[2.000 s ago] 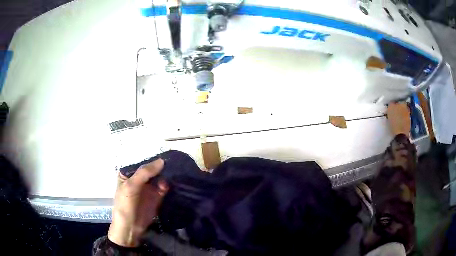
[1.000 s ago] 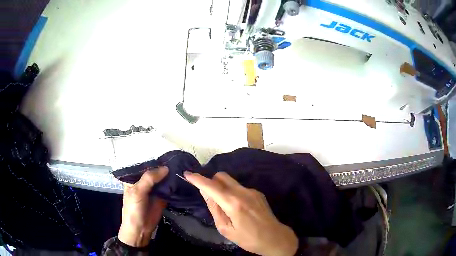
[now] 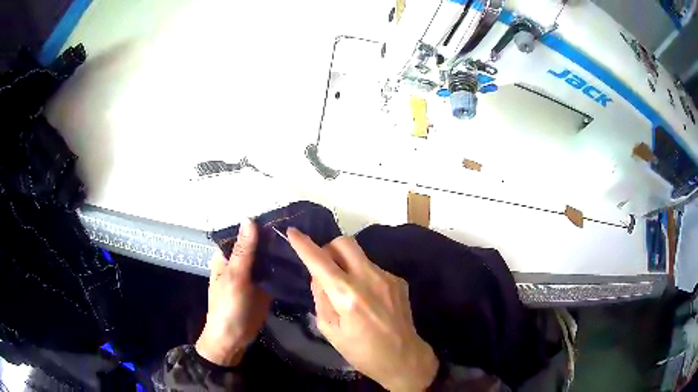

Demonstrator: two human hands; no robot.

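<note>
A dark navy garment piece [image 3: 444,260] lies over the front edge of the white table and hangs down into the lap. Its stitched edge band [image 3: 283,218] points up-left, with a thin tan stitch line. My left hand [image 3: 236,295] pinches the band's left end, thumb on top and fingers hidden beneath. My right hand [image 3: 360,302] is over the cloth, its thumb and forefinger closed on a very thin pale pointed tool [image 3: 280,233], perhaps a needle or seam ripper. Its tip is at the cloth near the stitch line.
A white sewing machine [image 3: 536,115] with "JACK" lettering stands at upper right, its presser foot area behind the hands. Brown tape patches [image 3: 419,208] are on its bed. A black cloth heap [image 3: 38,207] is at left. A ruler-marked edge [image 3: 145,237] runs along the table front.
My right hand has come from the table's far right onto the cloth with the thin tool. The band's end has been raised and turned. The view has shifted, so the machine appears further right.
</note>
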